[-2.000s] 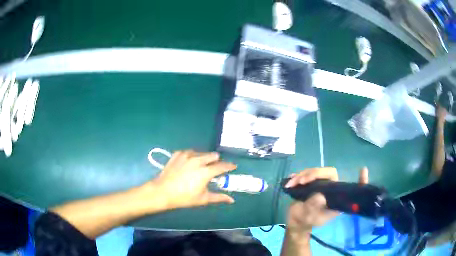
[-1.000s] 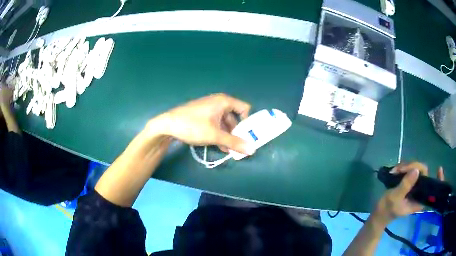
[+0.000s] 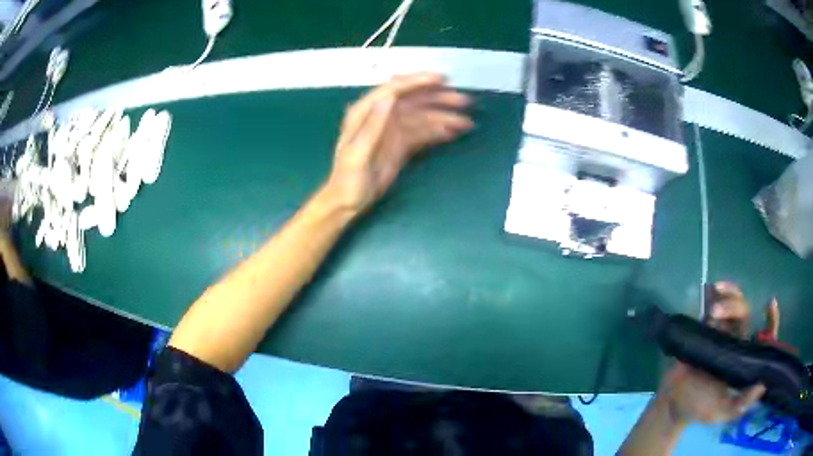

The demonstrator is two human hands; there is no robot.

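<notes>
My left hand (image 3: 392, 134) is over the green bench near the pale strip, fingers apart and slightly blurred, with nothing in it. My right hand (image 3: 713, 374) is at the lower right, closed around a black electric screwdriver (image 3: 726, 354) that lies tilted, its nose pointing left. The silver-grey screw feeder (image 3: 606, 142) stands between and beyond my hands, with a clear-topped bin and a white front plate (image 3: 535, 205). White cords (image 3: 392, 25) lie beyond the strip, above my left hand; the unit they belong to is cut off or out of view.
A pile of white housing parts (image 3: 102, 169) lies at the left, beside another person's arm (image 3: 11, 254). White units (image 3: 216, 16) with cords lie beyond the pale strip (image 3: 294, 71). A clear plastic bag (image 3: 792, 209) is at the right edge.
The white unit has left my left hand, which has moved up and away from the bench's near edge. My right hand still holds the screwdriver. The view has shifted slightly.
</notes>
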